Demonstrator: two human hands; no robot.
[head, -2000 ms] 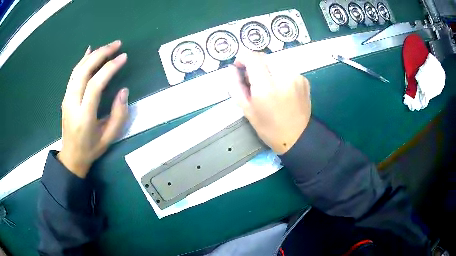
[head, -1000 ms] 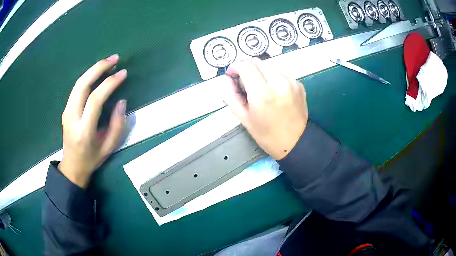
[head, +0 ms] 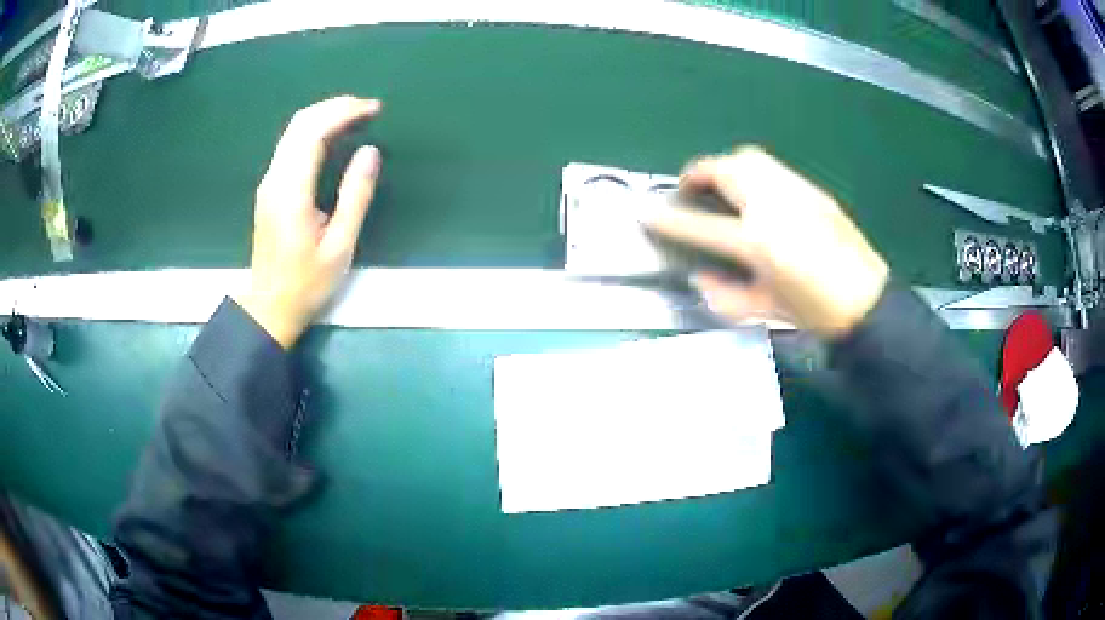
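Note:
A light ringed unit [head: 606,230] is at the belt's near edge, over the white strip. Parts of two ring outlines show on it; its right part is hidden. My right hand [head: 782,248] is blurred over that right part, fingers bent across it and thumb low, and appears to grip it. Whether the unit rests flat is unclear. My left hand [head: 303,218] is open and empty, left of the unit, over the green belt and white strip. White paper sheets [head: 636,424] lie in front of me with no plate on them.
A small four-ring unit [head: 996,259] and pointed metal strips [head: 979,204] are at the far right, above a red-and-white cloth item [head: 1040,382]. A white angled arm [head: 55,133] stands at upper left. A small dark item with thin prongs [head: 27,337] is at left.
The view has shifted. The grey plate is gone from the paper. My right hand is now over a ringed unit at the belt's near edge. My left hand stays open.

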